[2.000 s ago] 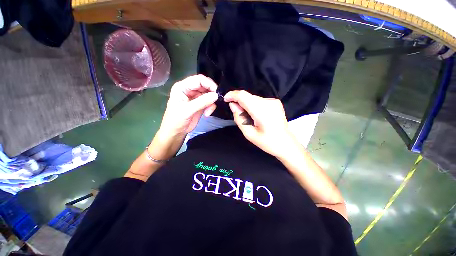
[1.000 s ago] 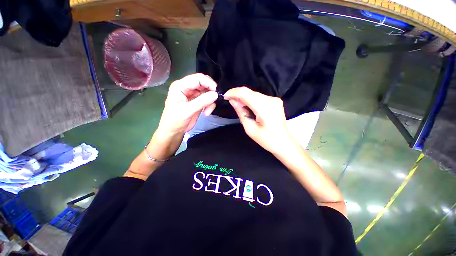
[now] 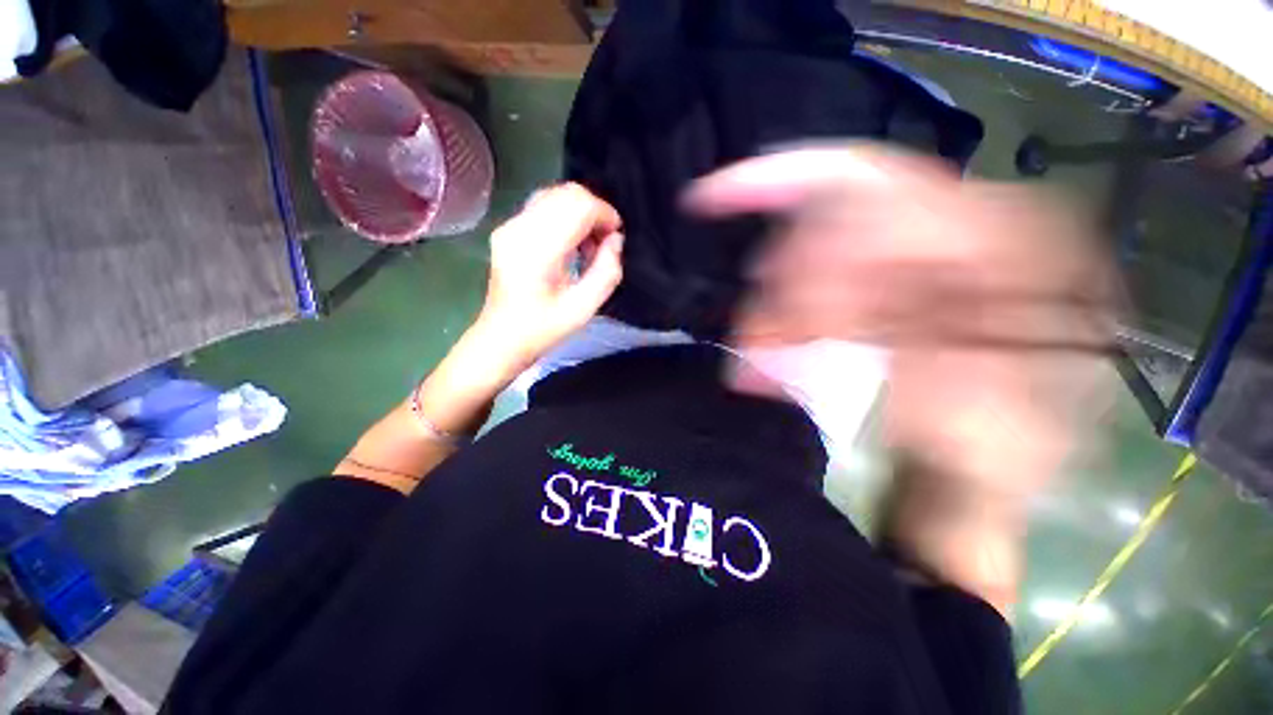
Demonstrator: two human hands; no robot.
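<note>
The black garment [image 3: 698,126] hangs from the table's edge down to my lap. My left hand [image 3: 556,259] is at its left edge, with fingers curled and thumb and fingertips close together; a tiny dark bluish spot shows between them, too small to name. My right hand [image 3: 907,266] is raised to the right of the garment, close to the camera and strongly blurred. What it holds cannot be made out. No needle or thread can be made out.
A pink-red mesh basket [image 3: 380,157] stands on the floor at left. A grey cloth-covered surface [image 3: 140,210] and pale blue-white garments [image 3: 133,433] are at far left. A table edge with yellow tape measure [image 3: 1117,49] curves across the upper right. Another black bundle [image 3: 157,49] hangs at upper left.
My right hand has left the fingertips of my left hand and swung right and up towards the camera. My left hand has turned and its fingers have curled more. The view has shifted slightly.
</note>
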